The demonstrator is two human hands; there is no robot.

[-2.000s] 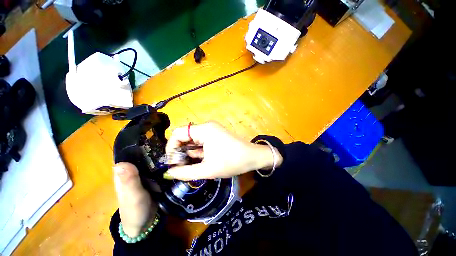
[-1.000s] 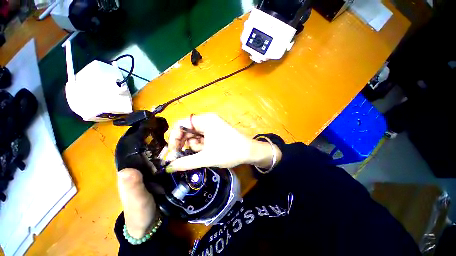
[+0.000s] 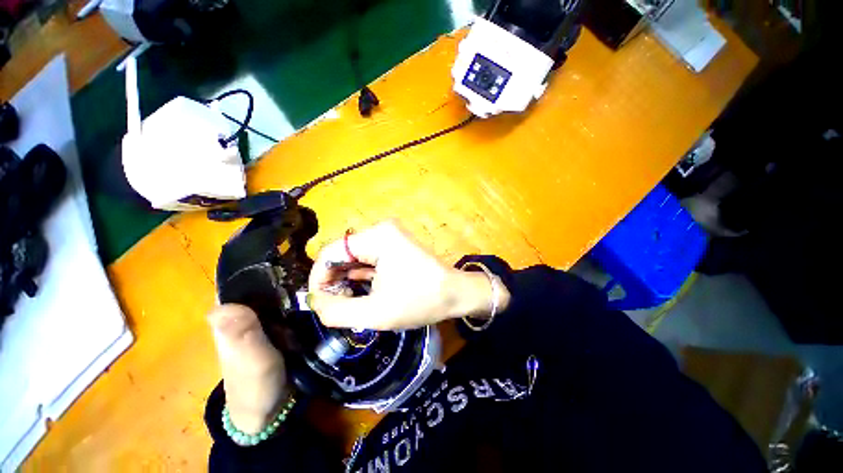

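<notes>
My left hand (image 3: 248,356) grips the lower left side of the glossy black housing shell (image 3: 248,263), which stands tilted over the bench. A circuit board with silvery parts shows partly inside the shell. My right hand (image 3: 393,282) is at the shell's opening with fingertips pinched together on wire leads (image 3: 340,282); the plug ends are too small and blurred to tell. The camera body (image 3: 374,369), white outside with a round black interior, lies below the shell against my clothing. My right hand hides part of it.
A white camera unit with antenna (image 3: 180,157) stands at left. Another white unit with a dark lens panel (image 3: 499,74) stands at top. A black cord (image 3: 388,152) crosses the orange tabletop (image 3: 592,157). A white tray (image 3: 69,342) holds black parts at far left. A blue stool (image 3: 652,249) is at right.
My right hand's fingers have shifted slightly at the shell's opening, and their pinch has changed a little. My left hand keeps its hold on the shell. The whole view has shifted slightly.
</notes>
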